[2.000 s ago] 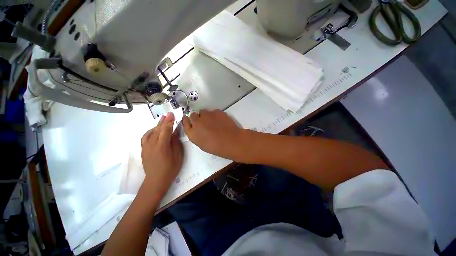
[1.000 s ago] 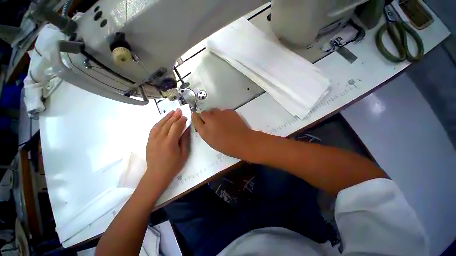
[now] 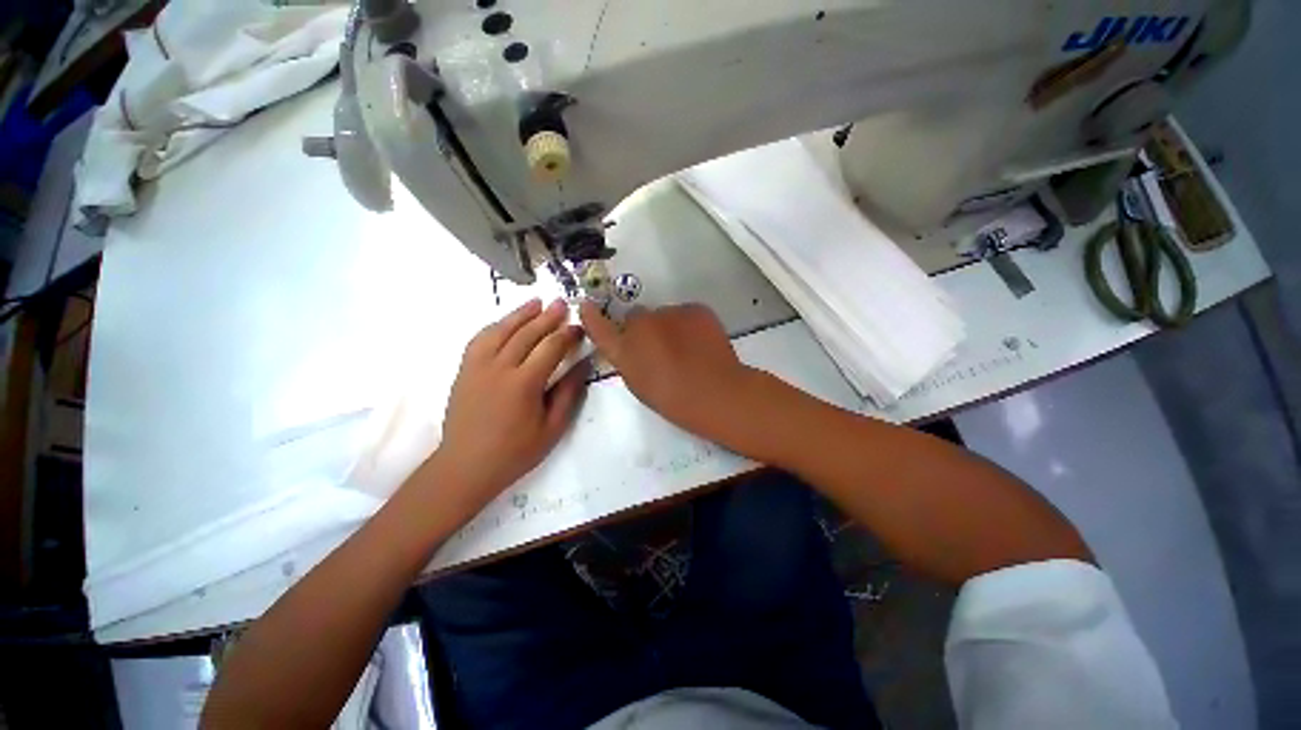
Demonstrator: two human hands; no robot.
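Note:
My left hand (image 3: 507,385) lies palm down, fingers together, on a white cloth piece (image 3: 391,439) just in front of the needle area. My right hand (image 3: 668,357) is beside it on the right, fingertips at the cloth edge by the presser foot (image 3: 575,281); its fingers are curled and what they pinch is hidden. The cloth under the fingers is mostly covered and washed out by the lamp light. A white strip (image 3: 228,539) trails left across the table. The cream sewing machine (image 3: 742,86) stands over the work.
Stacked white pieces (image 3: 842,278) lie under the machine arm, right of the needle. Green-handled scissors (image 3: 1140,271) and a narrow brown-gold tray (image 3: 1190,186) lie at the right table end. Crumpled white cloth (image 3: 200,93) lies at the far left corner. The table's front edge (image 3: 549,539) runs close below my wrists.
The view has turned and shifted, showing more of the machine and the far left cloth. Both hands remain at the needle, with little visible change in their pose.

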